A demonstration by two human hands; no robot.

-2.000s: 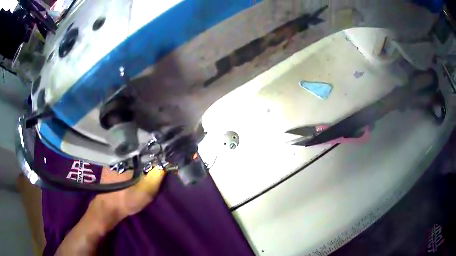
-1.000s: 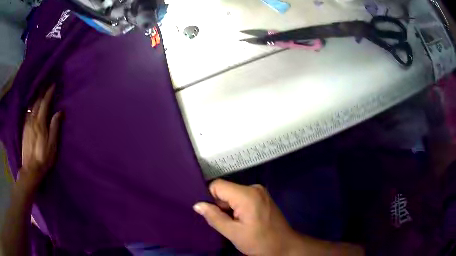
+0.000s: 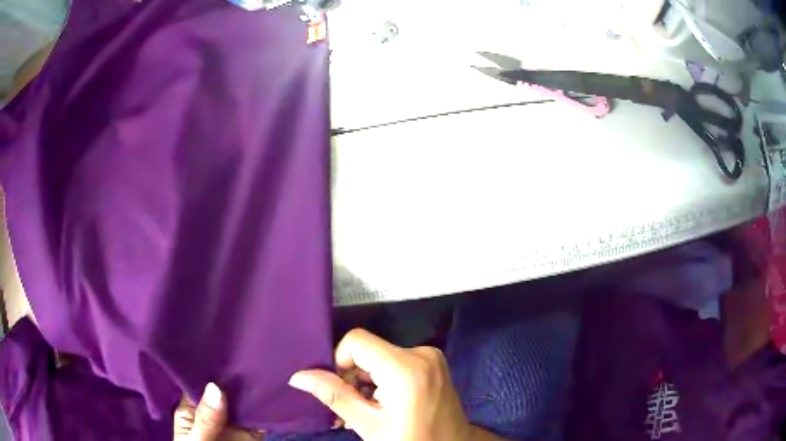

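A large purple garment panel (image 3: 233, 198) lies over the left part of the white machine table, its straight right edge running down from the presser foot area, where a small orange-red piece (image 3: 315, 31) shows. My right hand (image 3: 392, 388) pinches the panel's right edge near the bottom, just beyond the table's front edge. My left hand (image 3: 207, 418) is at the bottom of the view, thumb on top of the cloth's lower edge, mostly cut off and hidden.
Black fabric shears (image 3: 620, 86) lie on the white table (image 3: 483, 207) at right, with pink snips (image 3: 595, 107) beside and partly under them. A printed ruler runs along the front edge. Purple cloth with a white logo (image 3: 662, 409) lies at lower right.
My left hand has moved from the panel's left side to its lower edge. My right hand still holds the right edge. The view has shifted away from the machine head, which almost fills the earliest frame.
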